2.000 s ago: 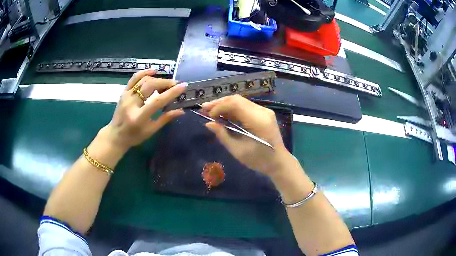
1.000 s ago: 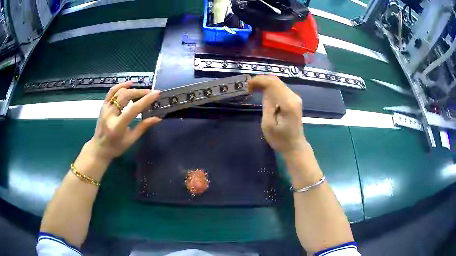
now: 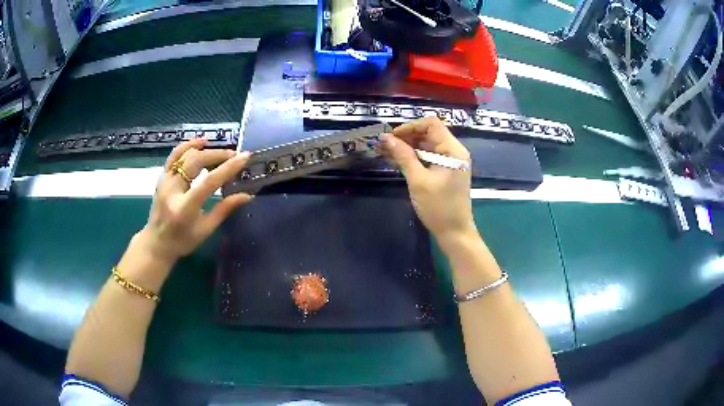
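My left hand [image 3: 186, 194] grips the left end of a dark grey strip carrier [image 3: 310, 151] between thumb and fingers. The carrier is tilted, right end higher, above the far edge of a black tray, with a row of small round parts in it. My right hand [image 3: 429, 170] holds silvery-white tweezers [image 3: 443, 161] at the carrier's right end. The tweezers' tips are at the last parts, partly hidden by my fingers. An orange-pink pile of tiny parts [image 3: 310, 293] lies on the black tray [image 3: 365, 270], with specks near the tray's edges.
A silvery carrier [image 3: 508, 122] lies on the dark platform [image 3: 274, 99], and another carrier [image 3: 103, 141] lies on the green surface at left. Behind stand a blue bin [image 3: 353, 63], a red bin [image 3: 464, 63] and a black round microscope base [image 3: 421, 24]. Metal-framed equipment [image 3: 667, 79] lines the right side.
The view has shifted, so the bench items sit differently in the frame. My right hand first moved to the carrier's right end; the tweezers now point in at the parts there. My left hand keeps its grip.
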